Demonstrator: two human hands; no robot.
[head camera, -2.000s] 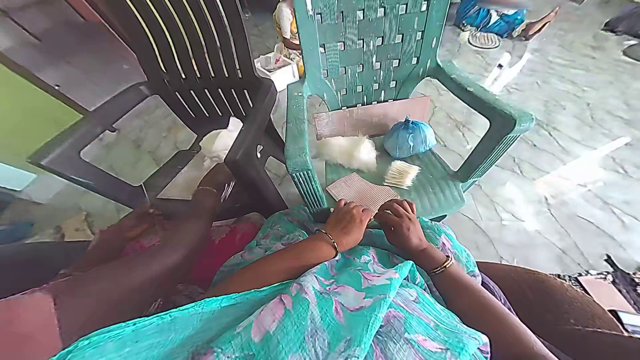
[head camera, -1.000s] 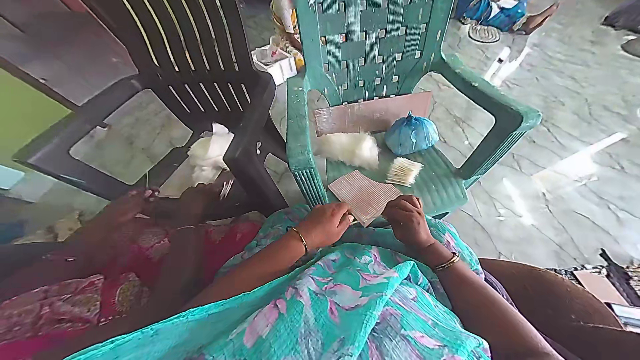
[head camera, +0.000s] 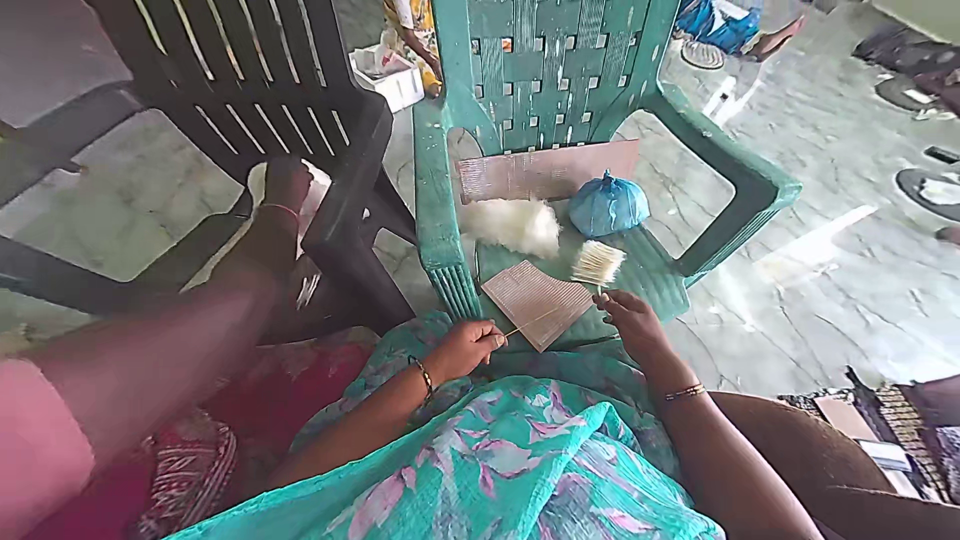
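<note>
My left hand (head camera: 470, 349) pinches one end of a thin stick (head camera: 531, 322) that reaches over a piece of corrugated cardboard (head camera: 536, 300) on the seat of a green plastic chair (head camera: 645, 262). My right hand (head camera: 630, 315) is at the front right of the seat, its fingertips at a small piece, perhaps a wick, just below a stack of white wicks (head camera: 598, 262). Whether it grips that piece is unclear. Behind lie a tuft of white cotton (head camera: 517, 227), a knotted blue plastic bag (head camera: 608, 206) and a longer cardboard strip (head camera: 547, 171).
At the left, a co-worker's arm (head camera: 225, 315) reaches to white material on a dark plastic chair (head camera: 352, 187). A white box (head camera: 397, 84) stands on the floor behind. Another person's foot (head camera: 776, 39) shows at the top right, and cardboard pieces (head camera: 847, 418) lie at the lower right.
Both hands were at the near cardboard piece; it now lies apart from them on the seat. The left hand now holds a stick, and the right has moved to the wicks. The co-worker's hand has reached forward.
</note>
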